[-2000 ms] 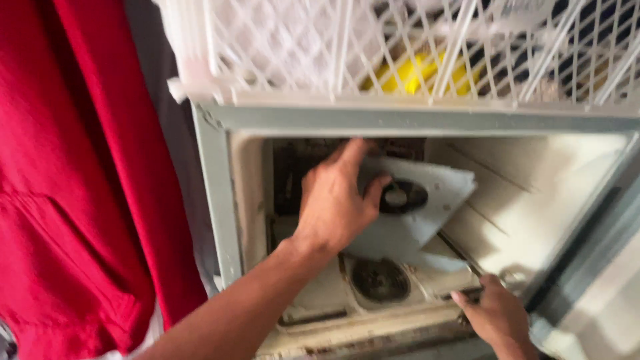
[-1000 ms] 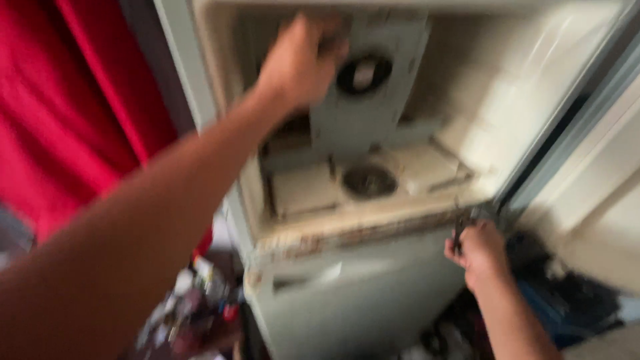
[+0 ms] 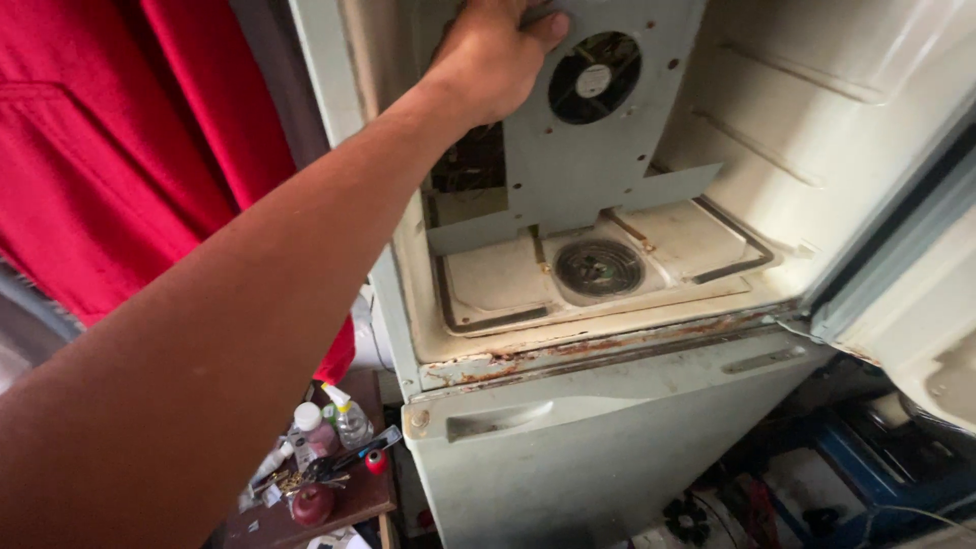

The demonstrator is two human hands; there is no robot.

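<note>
My left hand reaches into the open upper compartment of a refrigerator, at the upper left of a grey metal panel. Its thumb rests at the panel's face, while the other fingers are partly cut off by the top of the view. A round black fan sits in the panel's opening. The panel stands nearly upright at the back, with a dark gap to its left. Below, the cream compartment floor has a round dark grille. My right hand is out of view.
A rusty front edge runs above the closed lower door. The open upper door stands at right. Red cloth hangs at left. A small brown table holds a spray bottle and several small items.
The grey panel, tilted two seconds ago, now stands nearly upright at the back. My right hand, seen earlier at the right with a small dark object, has left the view.
</note>
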